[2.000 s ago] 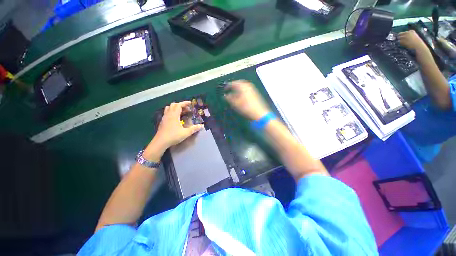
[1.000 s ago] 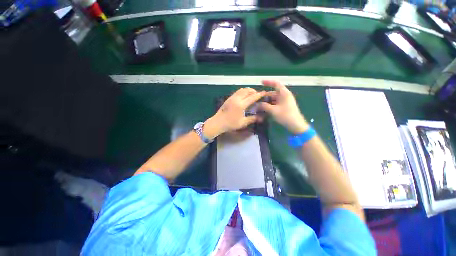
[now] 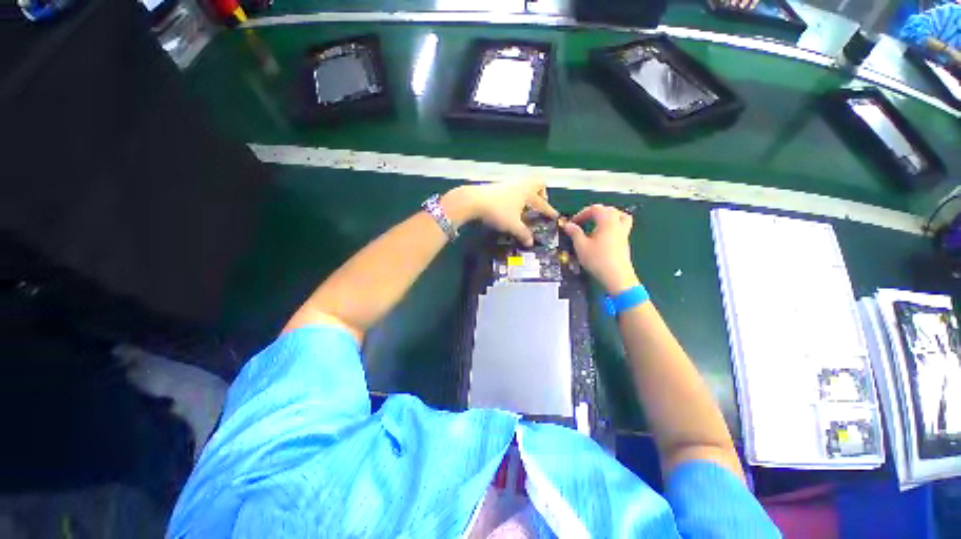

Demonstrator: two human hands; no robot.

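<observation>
A tablet unit (image 3: 522,347) lies in front of me, its big silver-grey plate facing up. A mainboard (image 3: 524,265) with a yellow patch sits at its top end. My left hand (image 3: 506,211) comes from the left, its fingers bent down on the board's upper part. My right hand (image 3: 603,242) is at the board's upper right corner, thumb and forefinger together near a small orange spot. Whether the right fingertips pinch a part is too small to tell.
Beyond a pale strip (image 3: 422,168), several black foam trays (image 3: 501,118) hold tablets. A white compartment tray (image 3: 785,316) with boards lies right, beside a white stack (image 3: 890,390) bearing a black-framed panel. A large dark mass (image 3: 116,190) stands left.
My hands have drawn apart slightly from where they overlapped over the tablet's top end, uncovering the board with its yellow patch. My head view has shifted, so the bench things sit elsewhere in the picture.
</observation>
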